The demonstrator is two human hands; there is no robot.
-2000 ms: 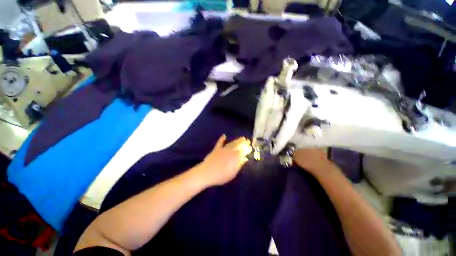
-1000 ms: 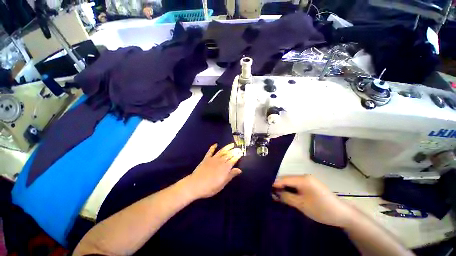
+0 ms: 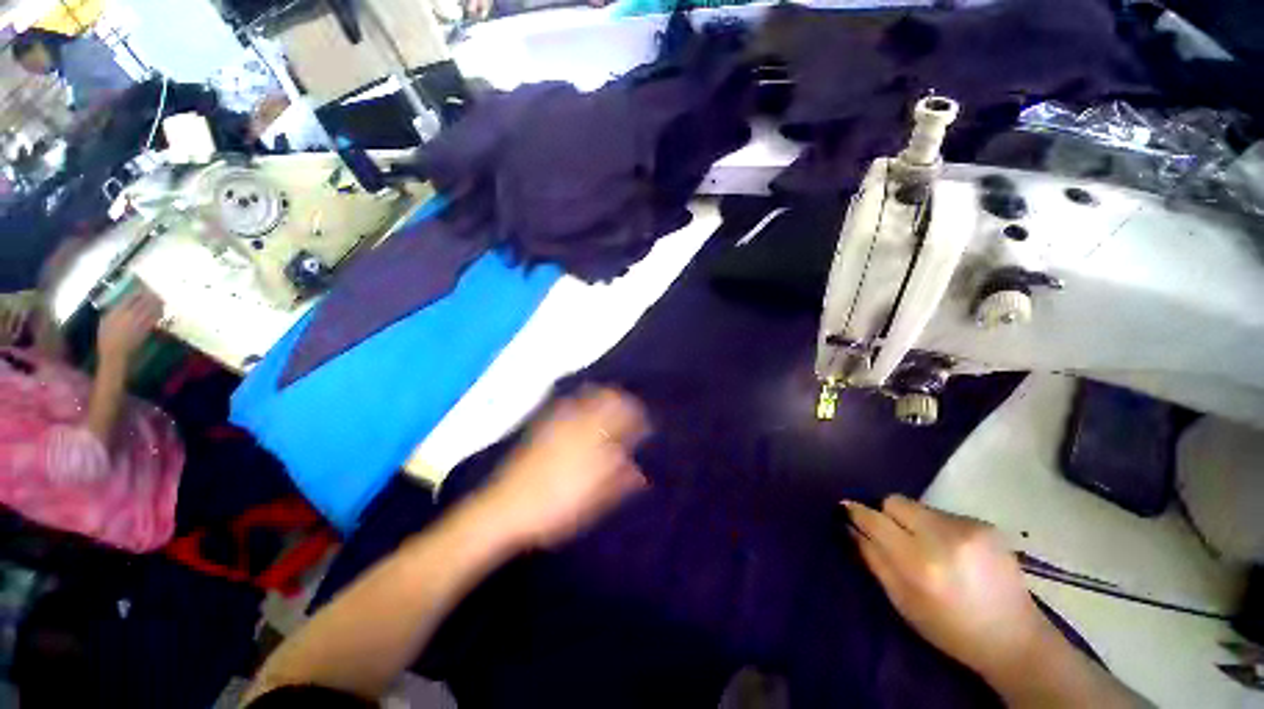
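A dark navy-purple garment panel (image 3: pixel 721 526) lies flat under the needle and presser foot (image 3: pixel 828 402) of the white sewing machine (image 3: pixel 1081 277). My left hand (image 3: pixel 575 464) is blurred, over the panel left of the needle; its fingers look curled, and whether it grips cloth cannot be told. My right hand (image 3: pixel 943 568) rests at the panel's right edge, below and right of the needle, fingertips on the cloth; whether it pinches the edge is unclear.
Stacked dark cut pieces (image 3: pixel 582 166) lie behind left, over blue cloth (image 3: pixel 402 374). A smartphone (image 3: pixel 1120 446) lies under the arm. Crinkled clear plastic (image 3: pixel 1137 132) is behind it. A person in pink (image 3: pixel 83 457) sits left, near another machine (image 3: pixel 250 208).
My left hand has moved back from the needle toward the left. My right hand came out from beneath the machine head to the panel's right edge. The view has turned left.
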